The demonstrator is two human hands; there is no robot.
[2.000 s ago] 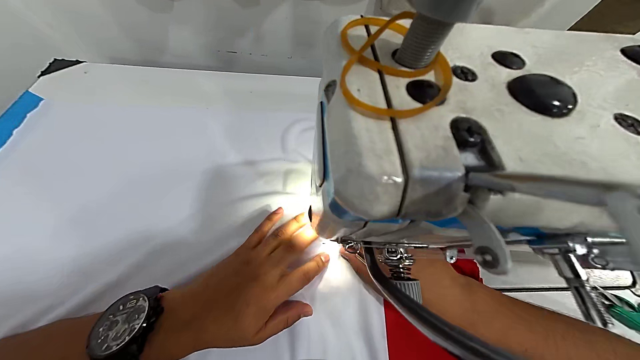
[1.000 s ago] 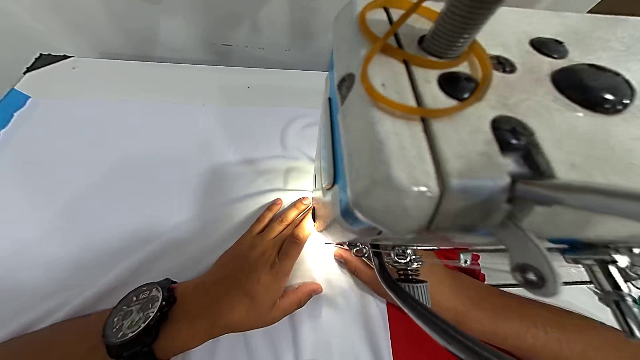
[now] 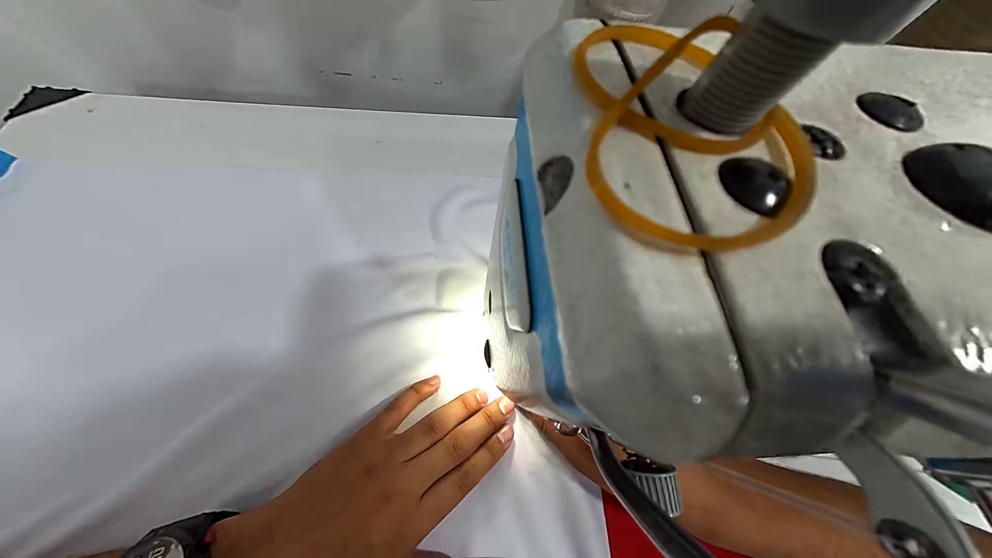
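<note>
A sewing machine head (image 3: 620, 333) in grey metal fills the right side, with a lit area at its lower left. White fabric (image 3: 194, 294) lies spread on the table. My left hand (image 3: 418, 465) rests flat on it, fingers slightly apart, fingertips beside the machine's lower corner. My right hand (image 3: 562, 446) reaches in from the right beneath the machine head, mostly hidden by it; whether its fingers grip the fabric cannot be told. Red fabric (image 3: 632, 527) shows below, beside the white. The needle area is hidden behind the head.
Orange rubber bands (image 3: 697, 236) loop round a threaded metal post (image 3: 736, 77) on top of the machine. A black cable (image 3: 635, 492) curves down by a ridged tension knob (image 3: 659, 488). A grey wall (image 3: 271, 54) stands behind the white table edge (image 3: 310, 128). A watch (image 3: 174, 539) is on my left wrist.
The view has moved closer to the machine head. My left hand's thumb, spread out earlier, is now mostly out of sight. My right hand is more hidden behind the machine head.
</note>
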